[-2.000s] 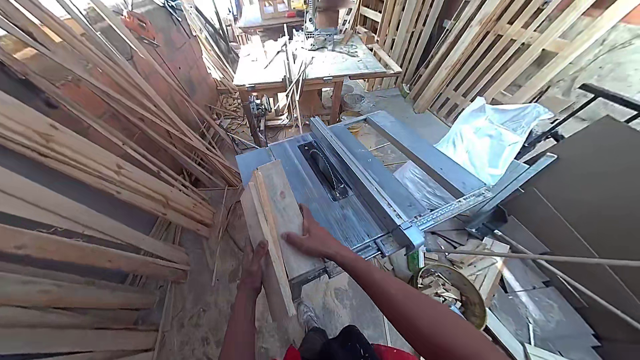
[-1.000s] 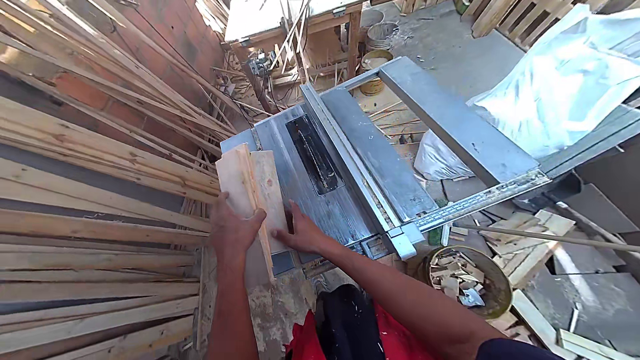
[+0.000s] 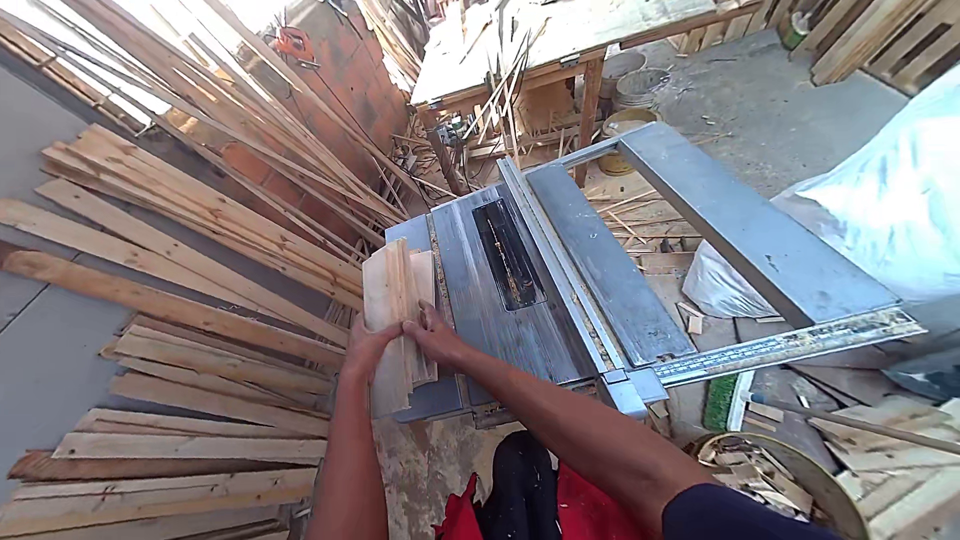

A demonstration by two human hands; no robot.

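Note:
A short stack of pale wooden boards (image 3: 387,289) rests over the left edge of the metal table saw (image 3: 487,330). My left hand (image 3: 367,346) grips the stack from its left side, the thumb across the top. From the right, my right hand (image 3: 435,337) holds the same boards, its thumb close to the left thumb. To the right of the boards lies the dark throat plate (image 3: 508,255) with sawdust along its slot; I cannot make out a raised blade. The rip fence (image 3: 562,270) runs along the right side of that plate.
Long planks (image 3: 217,307) lie stacked at the left, and thin strips lean on the brick wall. A workbench (image 3: 555,30) stands beyond the saw. At the lower right are a bucket of offcuts (image 3: 780,472) and a green-bristled broom (image 3: 722,401). Plastic sheeting (image 3: 885,172) hangs at the right.
Two seconds ago the boards were held tilted at the saw's near left corner; now they lie stacked over its left edge. My left hand has moved to the stack's left side. The view has shifted closer.

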